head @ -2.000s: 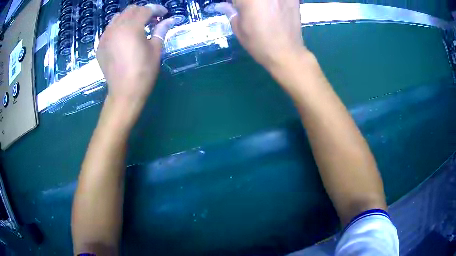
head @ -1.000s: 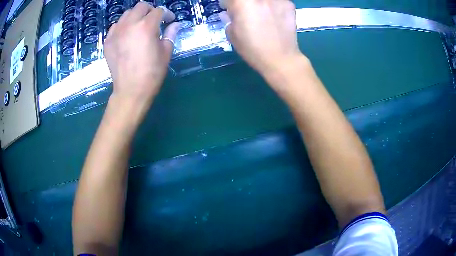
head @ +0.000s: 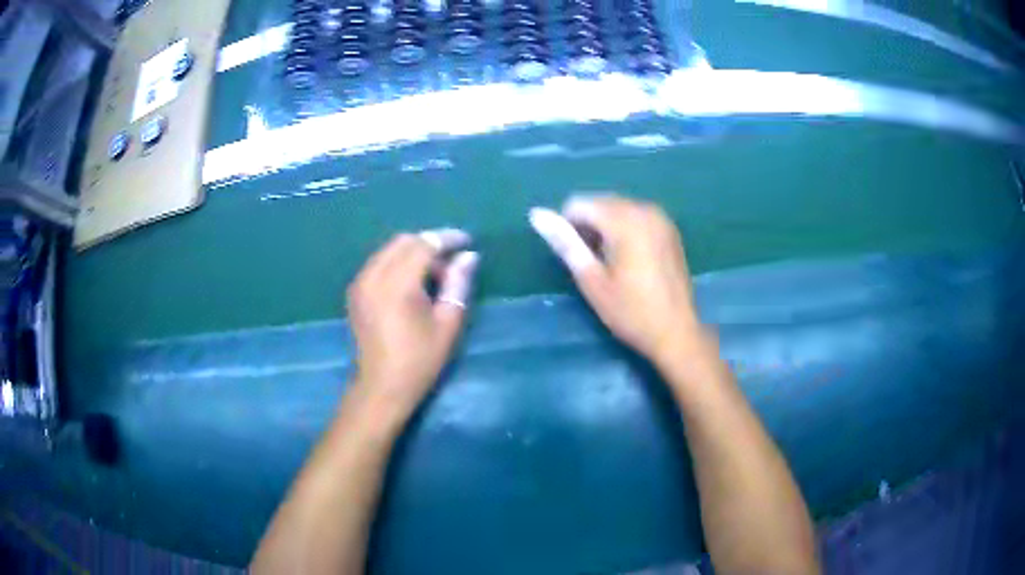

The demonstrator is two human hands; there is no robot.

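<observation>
The clear blister tray [head: 273, 103] lies flat at the top of the view, cut off by its edge. Several rows of dark round units [head: 464, 40] stand in it. My left hand [head: 407, 312] and my right hand [head: 635, 270] are in front of the tray, apart from it and from each other. Both have whitish finger cots. The fingers are curled with gaps between thumbs and fingertips, and no unit shows in either hand. The hands are slightly blurred.
A brown cardboard sheet [head: 169, 84] with a white label and three black-ringed discs lies at the left. A white strip [head: 776, 94] crosses the green bench [head: 899, 202] under the tray's front. A dark block [head: 102, 438] sits near the left bench edge. A metal frame stands far left.
Both hands have let go of the tray and come back toward me. The camera view has shifted, so more of the tray and cardboard sheet shows.
</observation>
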